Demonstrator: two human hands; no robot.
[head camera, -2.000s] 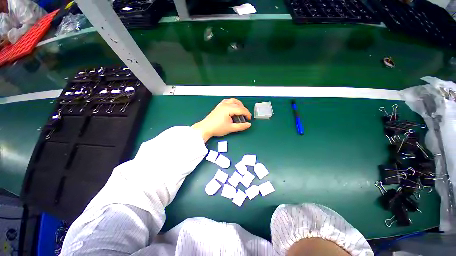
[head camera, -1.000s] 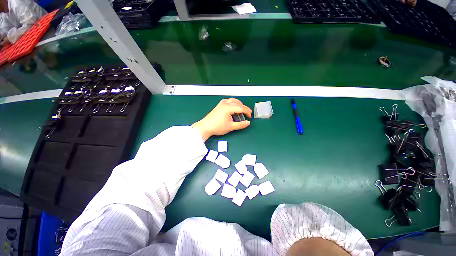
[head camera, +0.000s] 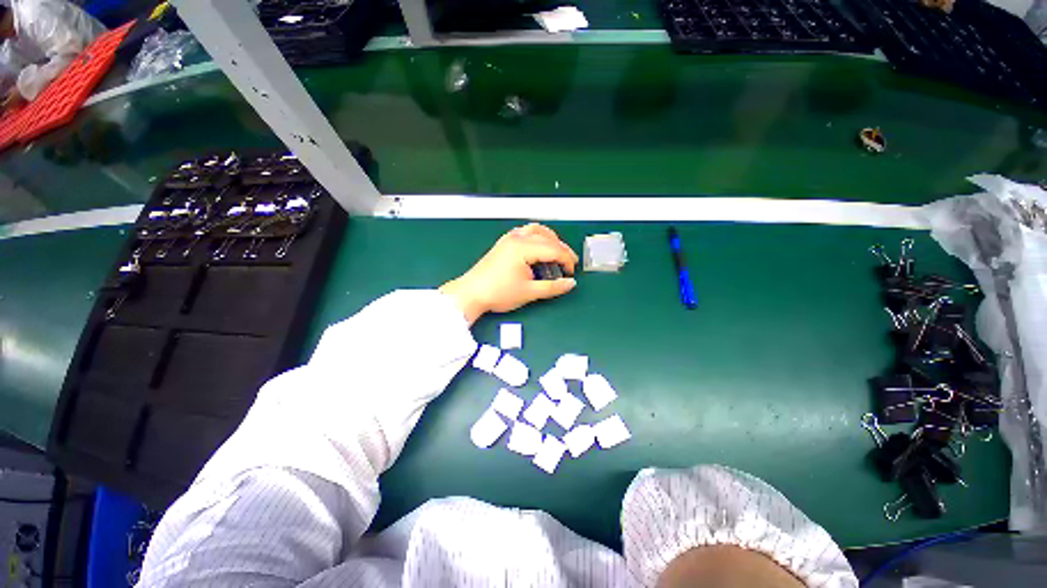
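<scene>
My bare left hand (head camera: 517, 273) rests on the green mat, thumb and fingers closed around a small dark block (head camera: 549, 272); its fingers partly hide the block. Just right of my fingertips lies a pale translucent square stack (head camera: 604, 253). White pads (head camera: 566, 410), some square and some with one rounded end, lie loose in front of me, below the hand. A blue pen (head camera: 684, 270) lies right of the stack. My right hand is cut off by the bottom edge; only its sleeve cuff and some bare skin show.
A black tray (head camera: 207, 356) at left holds clipped units in its far rows. Tangled binder clips (head camera: 924, 391) lie at right beside clear plastic (head camera: 993, 241). Beyond the white rail (head camera: 643, 209), a round unit (head camera: 873, 139) lies on the conveyor belt. A white upright (head camera: 281, 109) stands at upper left.
The round unit and small clear bits on the belt have moved left. My left hand and the pads have not visibly moved.
</scene>
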